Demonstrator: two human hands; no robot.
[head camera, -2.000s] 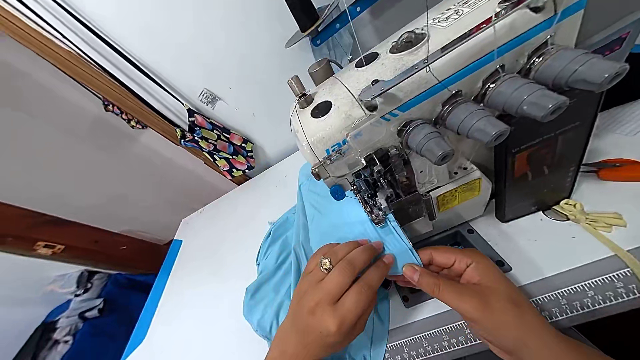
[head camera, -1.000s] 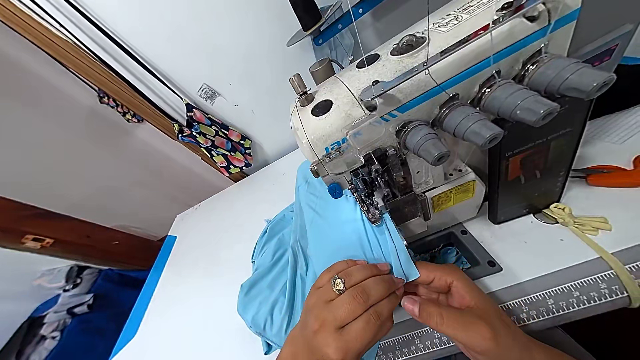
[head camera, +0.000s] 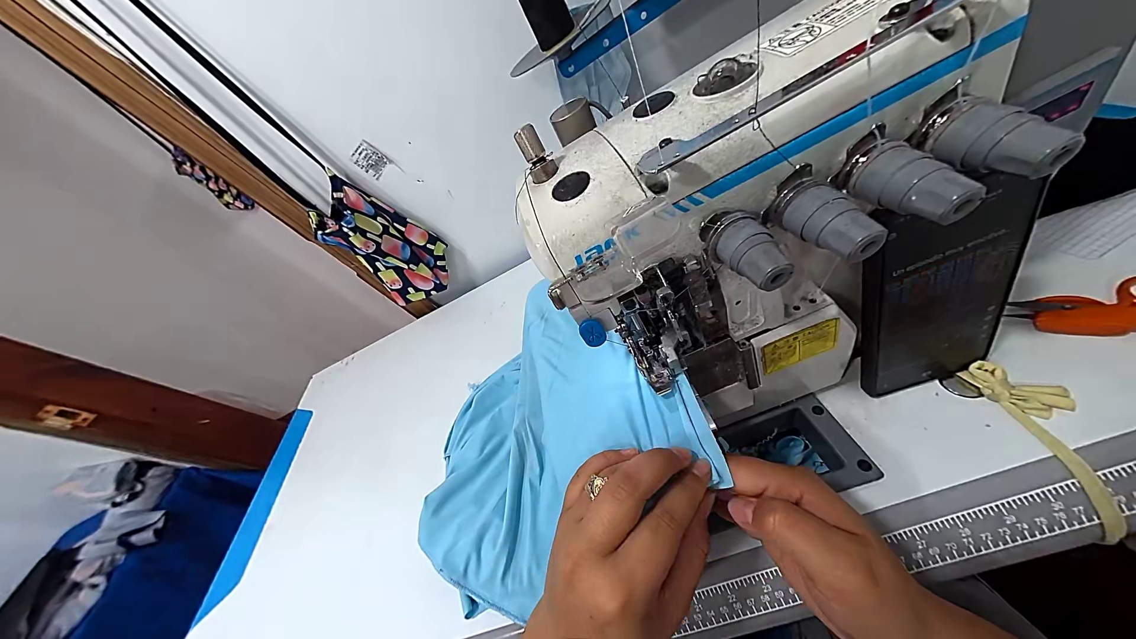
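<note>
Light blue stretch fabric (head camera: 568, 399) lies in folds on the white table, its right edge running under the presser foot (head camera: 661, 377) of a Jack overlock sewing machine (head camera: 612, 186). My left hand (head camera: 621, 532), with a ring on one finger, grips the fabric edge in front of the foot. Close beside it, my right hand (head camera: 799, 524) pinches the same edge near its corner between thumb and fingers. The fingertips of both hands nearly meet there. Part of the edge is hidden behind the fingers.
An open recess (head camera: 790, 448) with fabric scraps lies right of the foot. A dark box (head camera: 954, 284), orange-handled scissors (head camera: 1083, 311) and a yellow fabric tie (head camera: 1038, 413) are at the right. A measuring tape (head camera: 994, 532) runs along the front edge. Printed fabric (head camera: 386, 240) hangs at the left.
Two seconds ago the hands were nearer the presser foot and covered more of the recess. Both have since shifted away from the foot, toward the table's front, still holding the blue edge.
</note>
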